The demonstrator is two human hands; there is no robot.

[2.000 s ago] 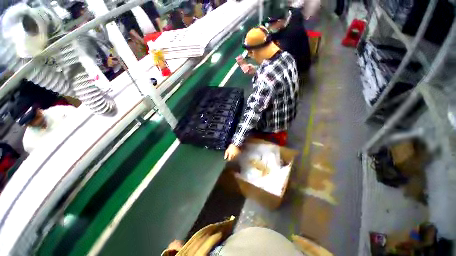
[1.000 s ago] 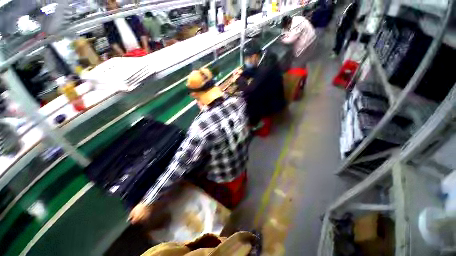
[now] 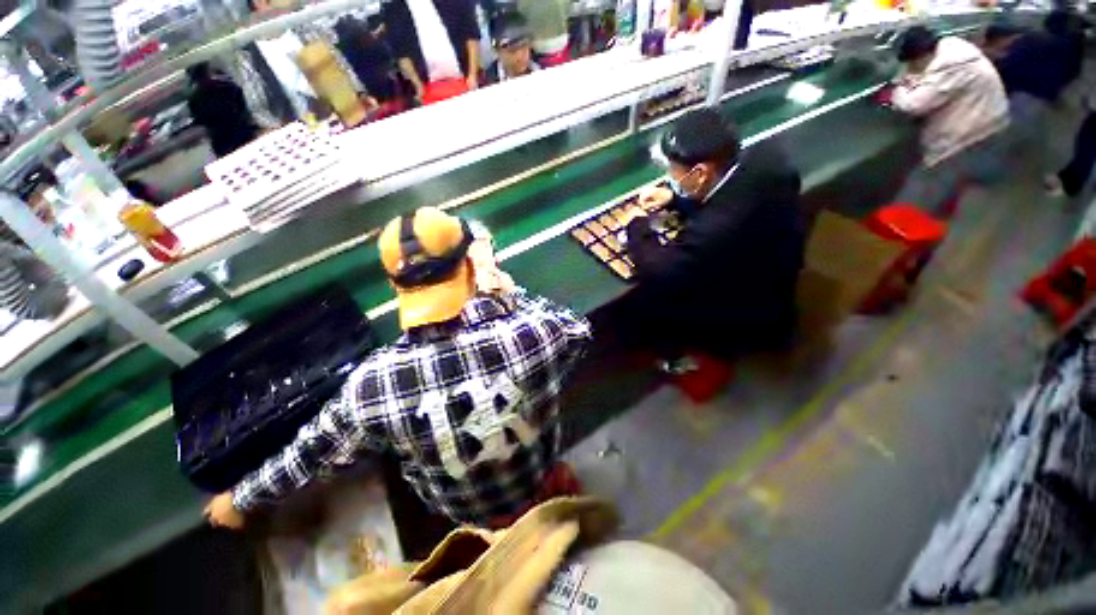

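Note:
A tan, folded thing (image 3: 481, 565), cardboard or cloth, fills the bottom edge close to me, beside a rounded beige surface (image 3: 643, 583) with small letters. I cannot tell what either is. Neither of my hands shows. Ahead on the left, a large black plastic tray (image 3: 270, 384) lies on the green bench. A person in a yellow cap and checked shirt (image 3: 463, 402) sits beside it, one arm stretched along its near side. A carton with white filling (image 3: 337, 553) stands on the floor below, partly hidden by the tan thing.
A second seated person in black (image 3: 733, 240) works at a tray of brown blocks (image 3: 613, 234). White sheets with dark marks (image 3: 277, 168) lie on the white shelf. Red stools (image 3: 907, 225) stand along the bench. A yellow floor line (image 3: 757, 457) runs up the aisle, with stacked dark and white material (image 3: 1010, 481) at right.
My view has turned right along the bench and come closer. The checked-shirt person and black tray have shifted left in the picture; the second worker and tray of blocks show more clearly.

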